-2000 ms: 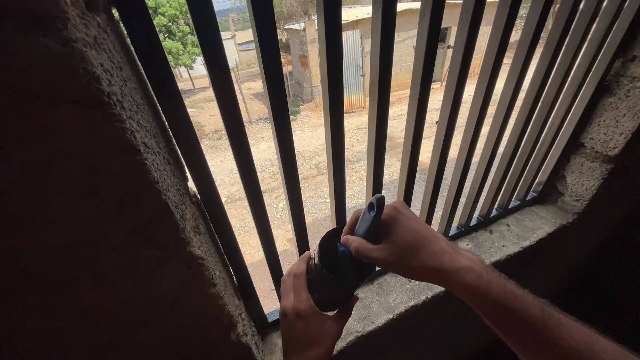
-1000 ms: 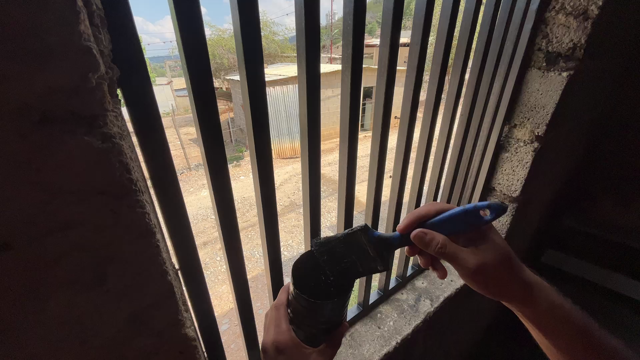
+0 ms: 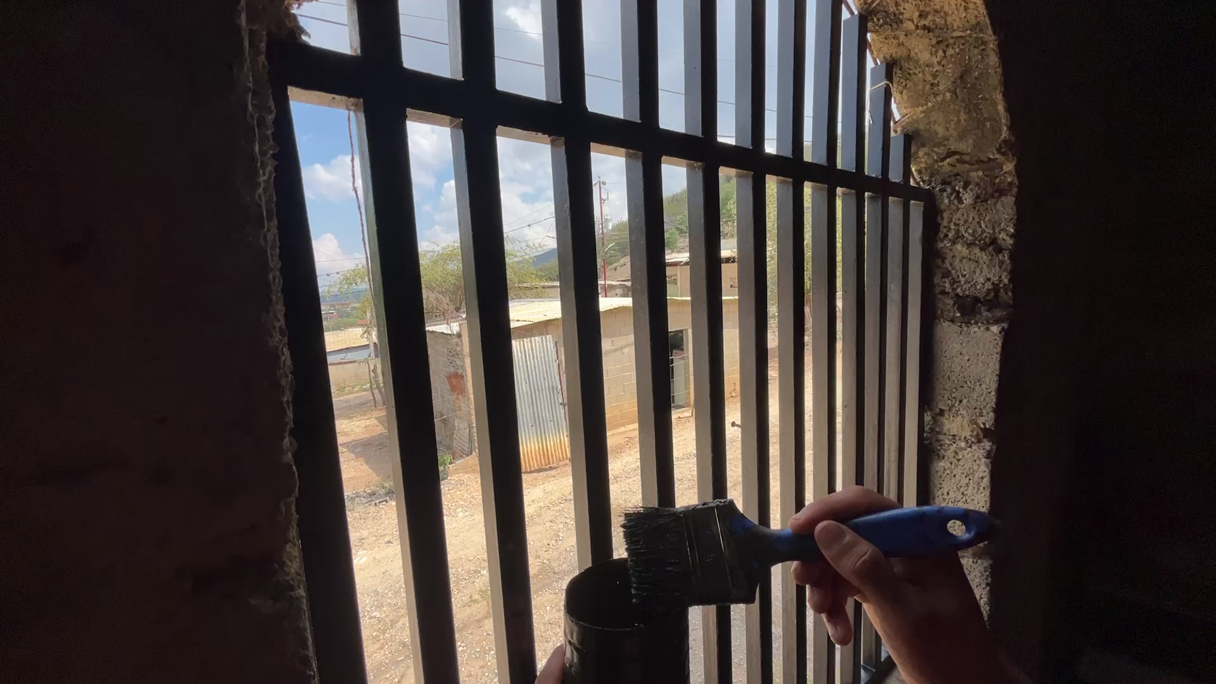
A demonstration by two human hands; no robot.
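Observation:
My right hand (image 3: pixel 879 570) grips the blue handle of a wide paintbrush (image 3: pixel 693 553), held nearly level with its dark, wet-looking bristles pointing left. The bristles are over the mouth of a dark cylindrical can (image 3: pixel 622 632) at the bottom centre. Only a finger or so of my left hand (image 3: pixel 552 667) shows, against the can's left side; the rest is below the frame. Behind both stands a window grille of dark metal bars (image 3: pixel 489 380), joined near the top by a crossbar (image 3: pixel 608 128). Paler faces show on the sides of several bars.
A dark wall (image 3: pixel 142 342) with a rough edge borders the grille on the left, and a rough block wall (image 3: pixel 964 380) on the right. Outside are a dirt road (image 3: pixel 456 570), a low block building (image 3: pixel 617 351) and a corrugated metal sheet (image 3: pixel 540 404).
Two seconds ago the brush was down in the can; it has come up and now lies level above the mouth. The view has tilted up, showing the crossbar.

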